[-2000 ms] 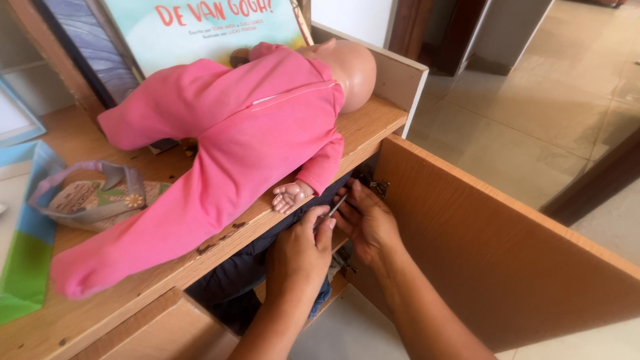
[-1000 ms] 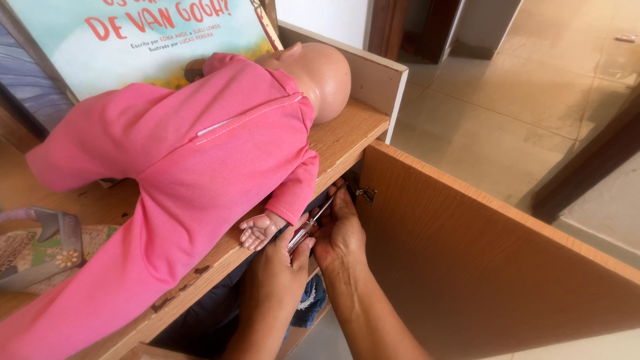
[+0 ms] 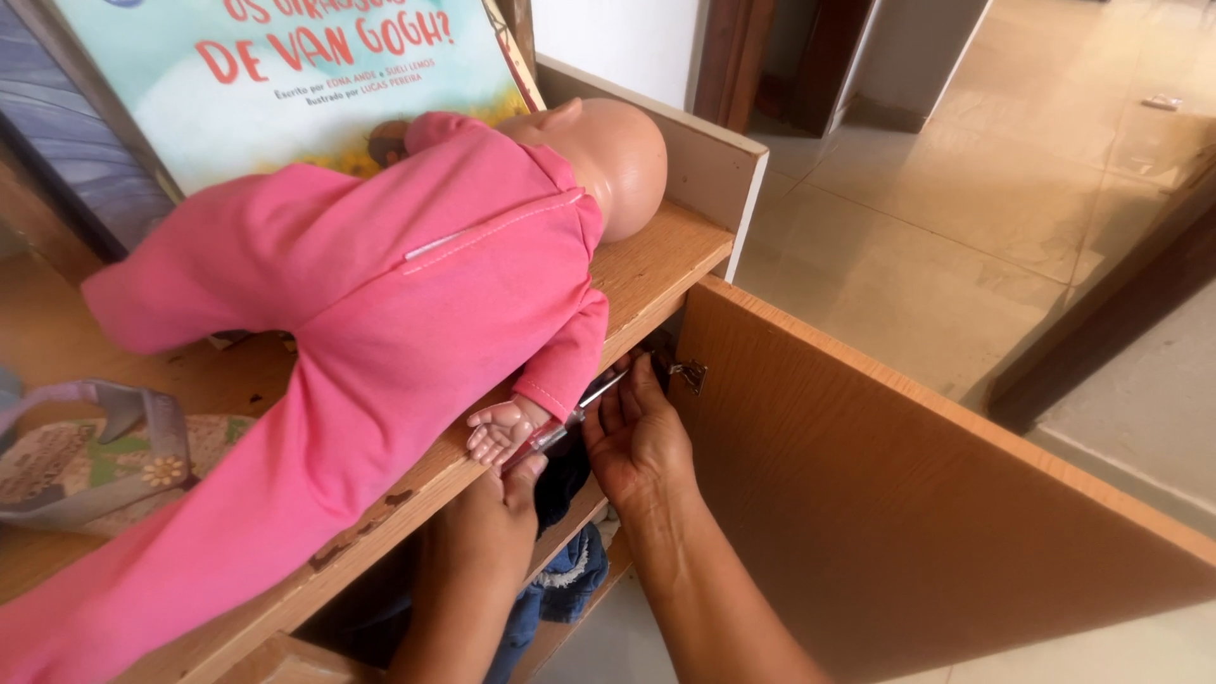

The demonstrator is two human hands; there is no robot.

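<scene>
A screwdriver (image 3: 553,435) with a clear handle and thin metal shaft points into the cabinet, toward the side where the door hinges. My left hand (image 3: 508,484) is closed around its handle, partly hidden under the doll's hand. Beside the shaft's far end is my right hand (image 3: 632,427), palm up with fingers curled; whether they hold the shaft or something behind it, I cannot tell. A metal hinge (image 3: 689,376) sits on the inner face of the open wooden door (image 3: 902,494), just right of my right fingertips.
A doll in pink clothes (image 3: 408,275) lies across the wooden cabinet top (image 3: 655,275), overhanging its front edge. Behind it leans a picture book (image 3: 237,104). A greyish strap with a flower ornament (image 3: 163,469) lies at left. Folded denim (image 3: 570,575) rests on a lower shelf inside.
My left hand has drawn back from my right hand along the screwdriver's line, and more of the tool shows between them. My right hand stays close to the hinge.
</scene>
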